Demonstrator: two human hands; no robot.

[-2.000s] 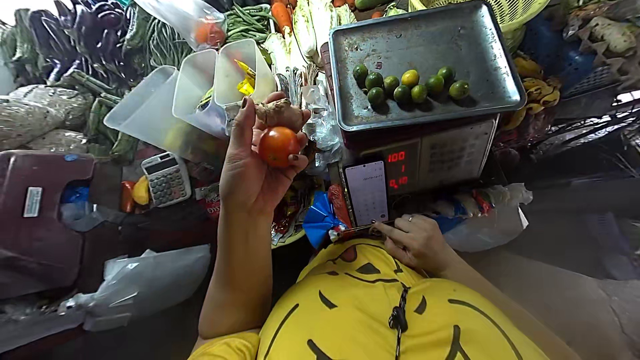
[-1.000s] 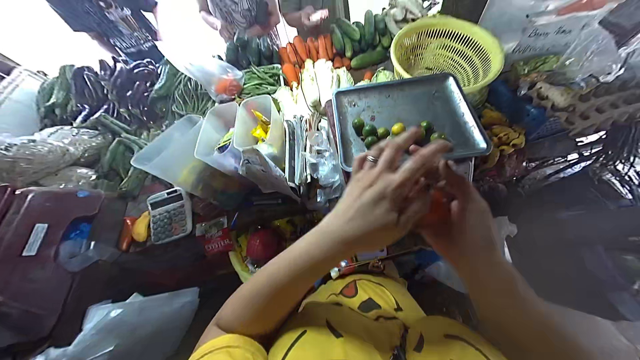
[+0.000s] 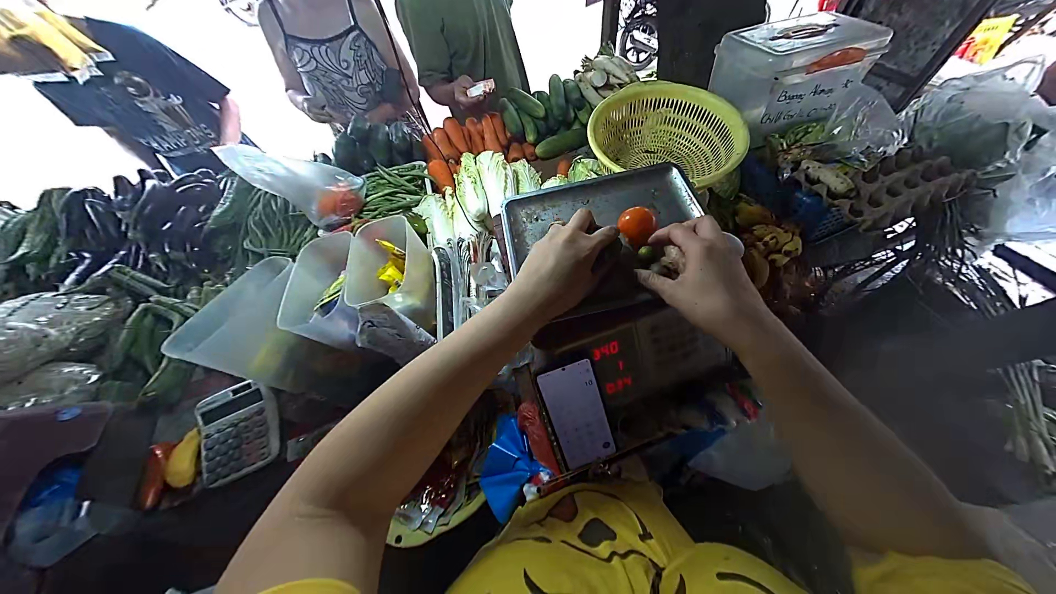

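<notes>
Both my hands are over the metal tray on the digital scale. My left hand is at the tray's middle, fingers curled down; what lies under them is mostly hidden. My right hand has its fingers around small green citrus fruits and a pale knobbly piece, perhaps ginger root, at the right of the tray. A red tomato sits between my hands, just beyond the fingertips. Below the scale's lit red digits a phone leans, its screen on.
Clear plastic bins stand left of the tray, a calculator nearer me. A yellow plastic basket is behind the tray, beside cucumbers and carrots. Napa cabbages lie at its left. Several people stand across the stall.
My left hand held up the tomato and a knobbly piece two seconds ago; the tomato is now at the tray. My right hand has moved from near the phone to the tray. The view has shifted.
</notes>
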